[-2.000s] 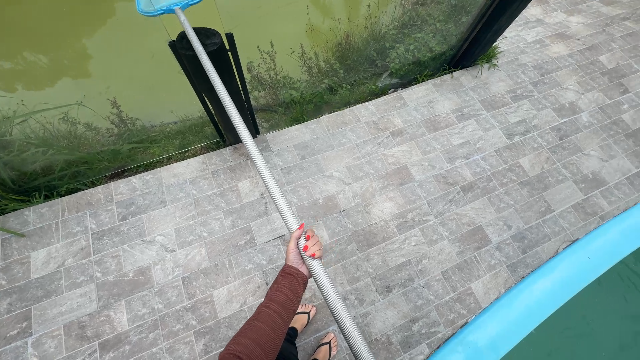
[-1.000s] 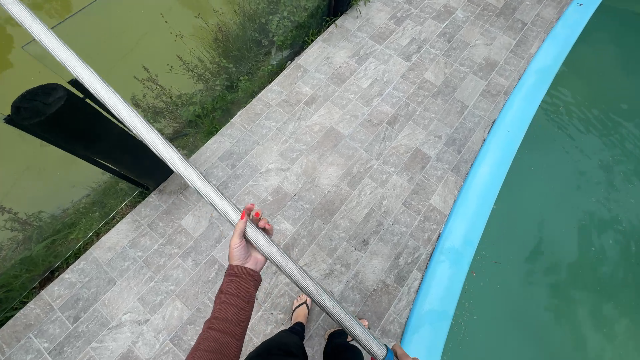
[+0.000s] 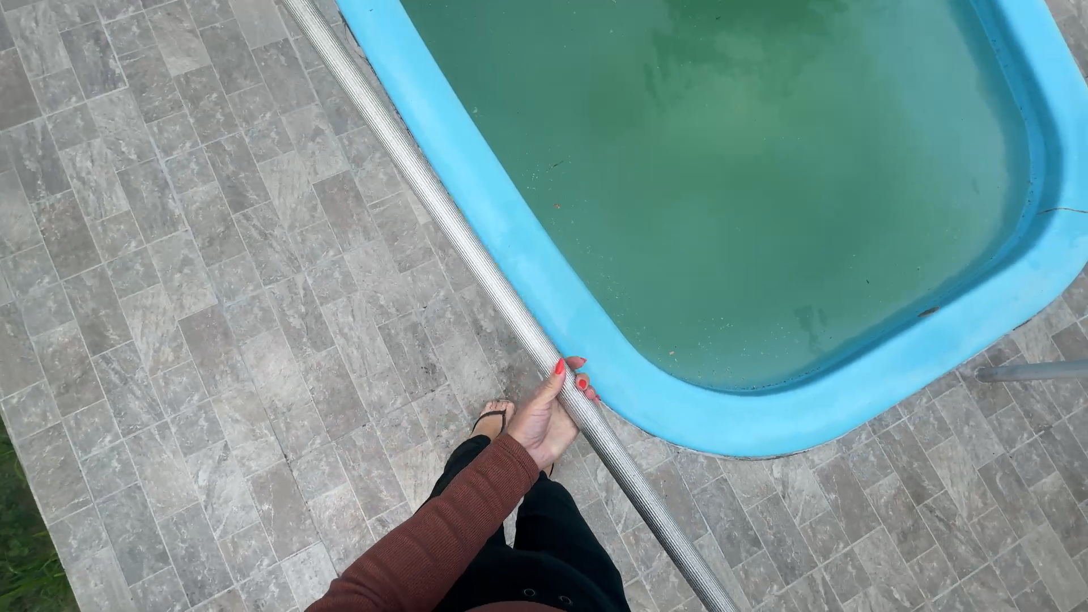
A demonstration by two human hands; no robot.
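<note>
My left hand [image 3: 551, 415], in a brown ribbed sleeve, is closed around a long ribbed metal pole [image 3: 450, 225]. The thumb lies along the top of the pole and the fingers curl round from its far side. The pole slants from the upper left to the bottom edge, close alongside the blue rim of a pool [image 3: 544, 297]. Both ends of the pole are outside the view. Green, murky water [image 3: 731, 195] fills the pool, with small specks floating on it. My right hand is out of view.
Grey stone-look tiles [image 3: 212, 340] surround the pool. A grey metal tube [image 3: 1033, 371] stands or lies at the right, beyond the rim. Grass [image 3: 30, 544] borders the tiles at the lower left. My feet in flip-flops are just below the pool's edge.
The view has swung far toward the pool. The blue skimmer net on the pole's far end, seen two seconds ago, is out of view, and so is the right hand glimpsed one second ago.
</note>
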